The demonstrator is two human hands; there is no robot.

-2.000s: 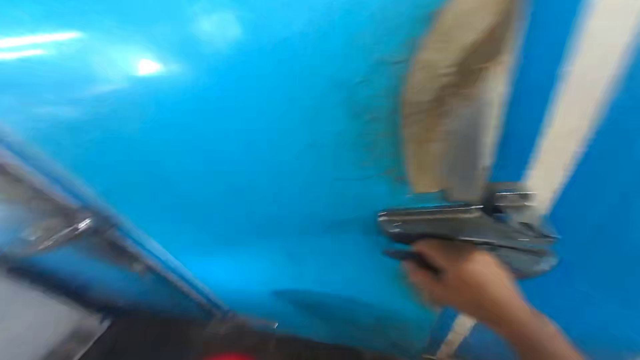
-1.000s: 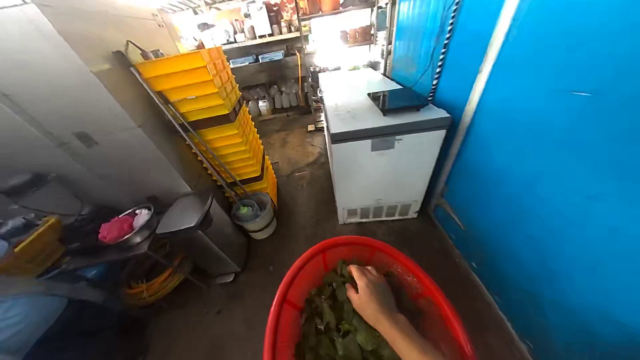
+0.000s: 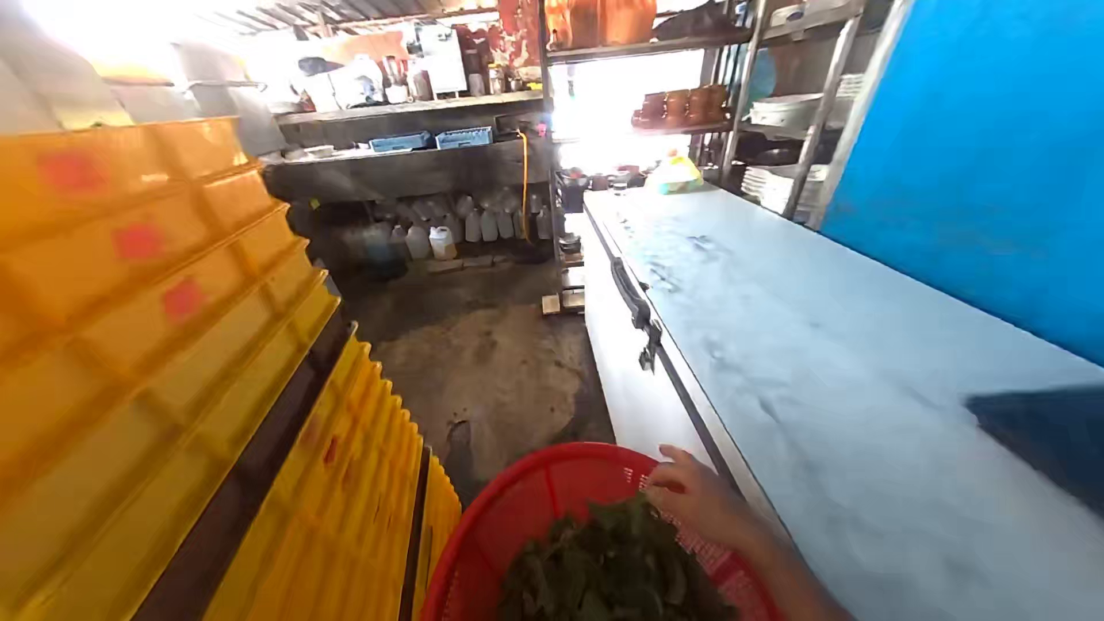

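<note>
Low in the view is a round red plastic basket (image 3: 552, 470) with dark green leaves (image 3: 604, 565) heaped inside. My right hand (image 3: 686, 492) is over its right rim, the fingers bent near the wall and just above the leaves. Whether the fingers grip the rim cannot be told. My left hand is out of view.
On the left rises a tall stack of yellow plastic crates (image 3: 302, 457). A white chest freezer (image 3: 828, 362) runs along the right, beside a blue wall (image 3: 992, 172). Concrete floor (image 3: 492, 362) lies between them. Plastic jugs (image 3: 442, 241) and metal shelving (image 3: 647, 52) stand farther back.
The view has moved forward, with the crates and freezer now close on both sides. My right hand was in the leaves a second ago and is now at the basket's right rim.
</note>
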